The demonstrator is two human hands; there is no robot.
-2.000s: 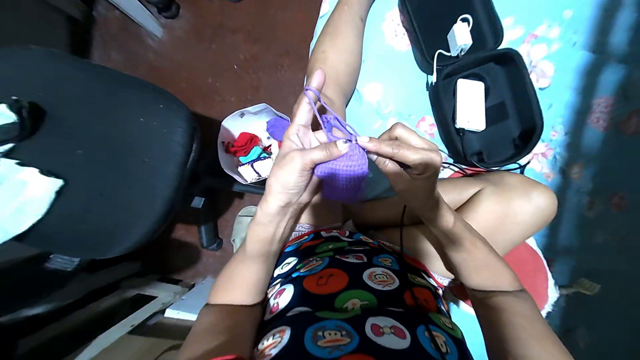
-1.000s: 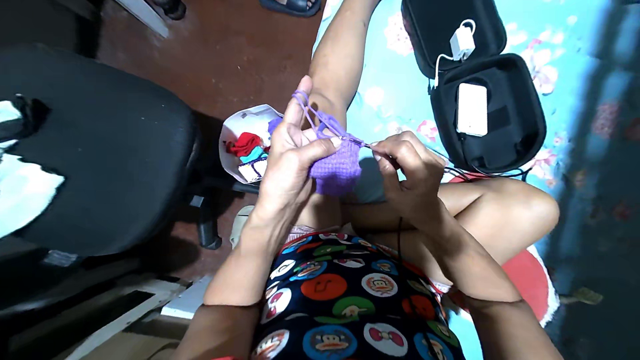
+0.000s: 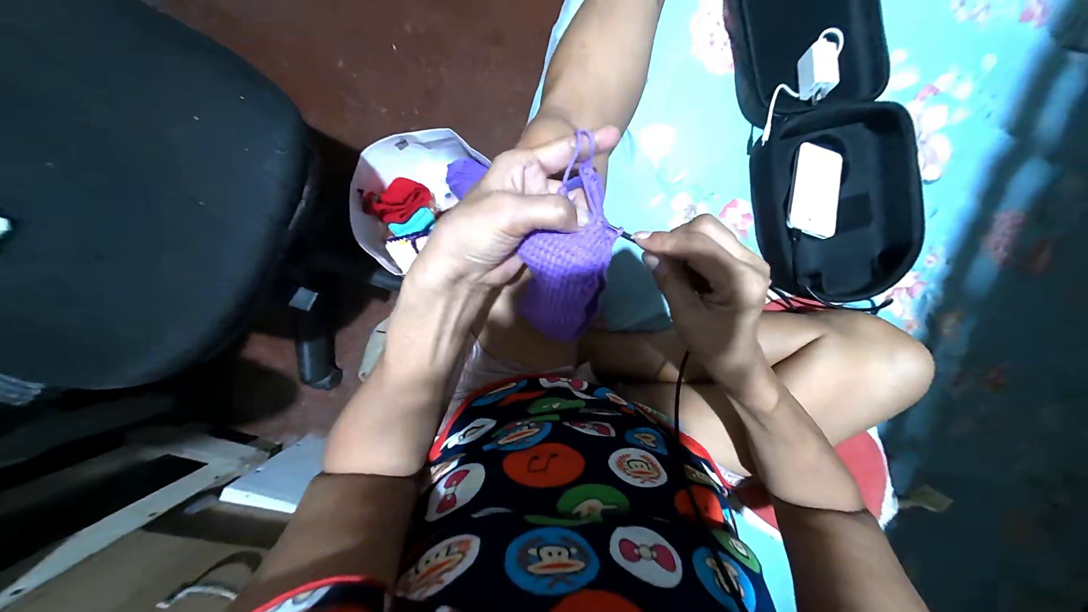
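Note:
A piece of purple crochet work (image 3: pixel 563 285) hangs from my left hand (image 3: pixel 501 208), pinched at its upper edge under the thumb. Purple yarn (image 3: pixel 583 161) loops over my raised left index finger and runs down to the work. My right hand (image 3: pixel 714 280) grips a thin dark crochet hook (image 3: pixel 626 235) between thumb and fingers; its tip meets the right upper edge of the purple piece. How far the hook passes into the stitches cannot be told.
A white bag (image 3: pixel 370 208) with red, turquoise and purple yarn stands at left, beside a black chair seat (image 3: pixel 144 195). An open black case (image 3: pixel 905 204) with a white device (image 3: pixel 816 189) and a white adapter (image 3: pixel 818 70) lies on the floral sheet (image 3: pixel 680 170). A thin black cable (image 3: pixel 678 395) hangs over my lap.
My left index finger has tilted toward the right with the yarn loop on it. The purple piece stays in my left hand and the hook in my right.

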